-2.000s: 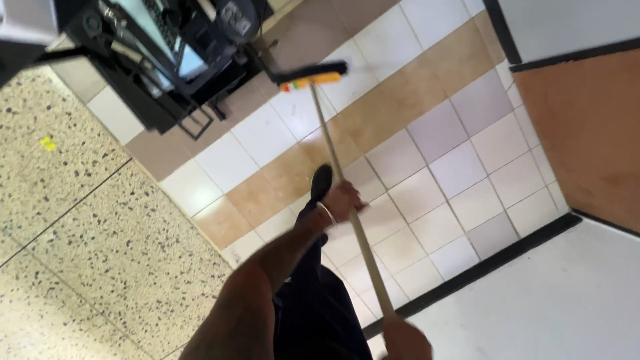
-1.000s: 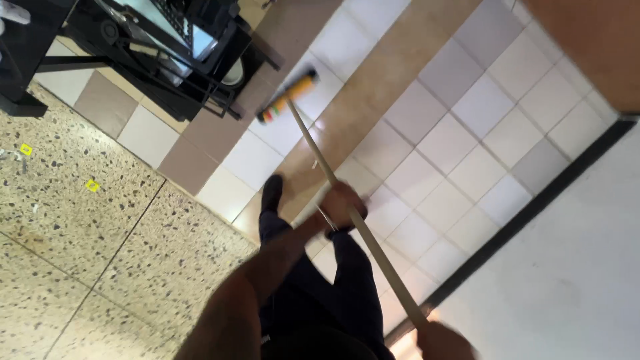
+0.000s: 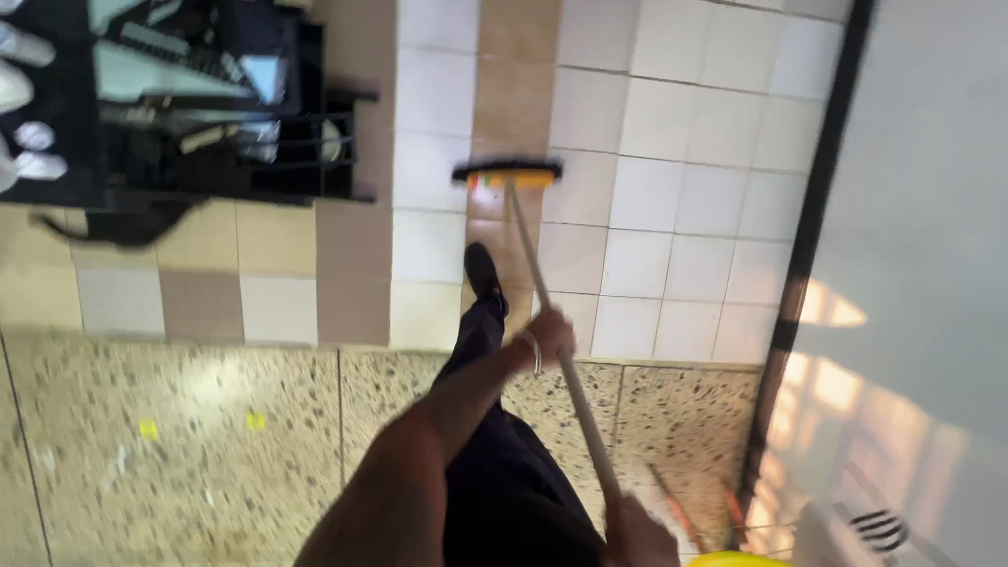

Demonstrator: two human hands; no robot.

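My left hand (image 3: 550, 335), with a light band at its wrist, is closed around the middle of a pale broom handle (image 3: 584, 409). Near the bottom edge, my right hand (image 3: 642, 535) grips the same handle close to its end. The handle slants up to the broom head (image 3: 510, 172), orange with black bristles, which is on the tiled floor over the brown strip. One dark shoe (image 3: 480, 268) stands on the tiles just short of the broom head. Motion blur softens the hands.
A black frame or cart (image 3: 335, 157) holding trays and assorted items stands at upper left. A pale wall (image 3: 929, 197) with a black base strip (image 3: 795, 272) runs along the right. Speckled floor slabs (image 3: 268, 480) meet the tiles. A yellow object (image 3: 736, 559) shows at bottom right.
The view has turned markedly. The broom head was beside the black frame's corner a second ago and is now farther from it, over the brown strip. Both hands have kept hold of the handle.
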